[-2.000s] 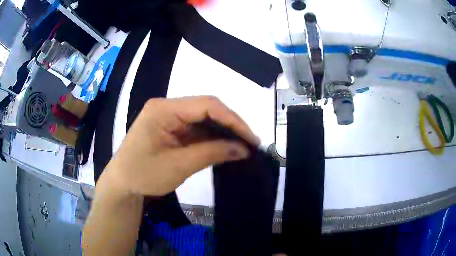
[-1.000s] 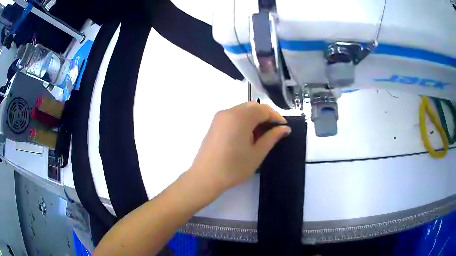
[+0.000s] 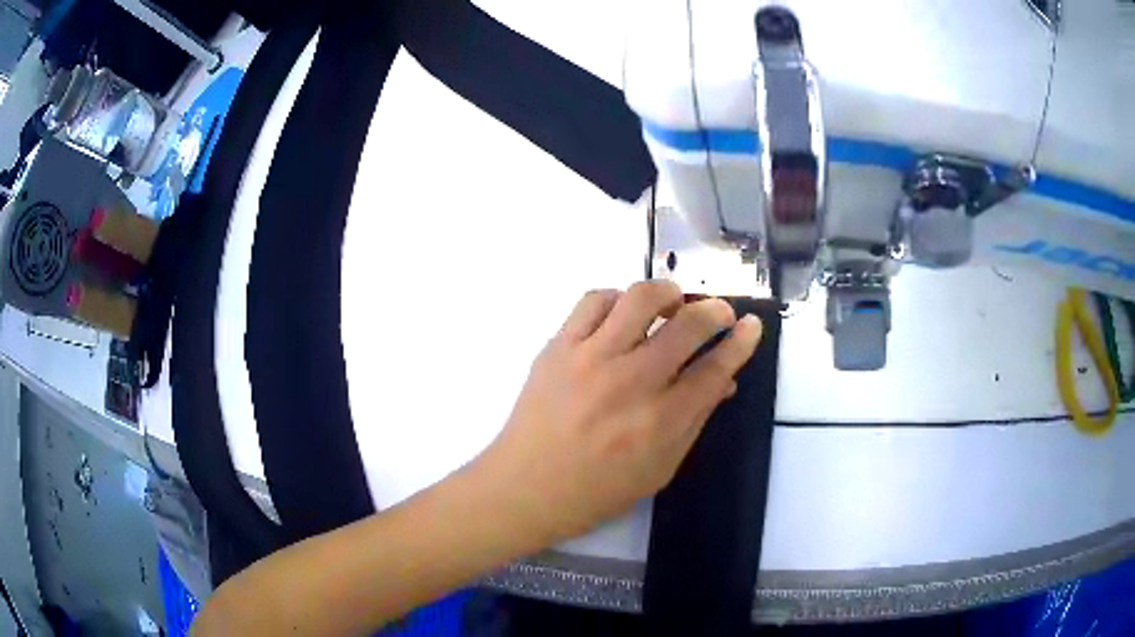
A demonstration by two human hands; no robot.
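A black fabric strip [image 3: 716, 498] runs from the needle area down over the table's front edge. Its top end lies just below the presser foot area of the white sewing machine [image 3: 871, 75]. My left hand [image 3: 622, 398] is on the strip's upper left part, with thumb and fingers closed on its edge close to the needle. The fingers hide part of that edge. The shiny take-up lever guard [image 3: 792, 162] stands above the strip's end. My right hand is not in view.
More black strips [image 3: 299, 311] curve down the left of the table, and another [image 3: 535, 100] points toward the machine head. Yellow and green thread snips [image 3: 1085, 361] lie at the right. Maroon and tan thread cones [image 3: 112, 255] stand at the far left. A measuring tape [image 3: 896, 585] lines the front edge.
Since two seconds ago, my left hand has moved right and brought a second black piece over the strip at the needle. In the last second its fingers have spread flatter over the strip.
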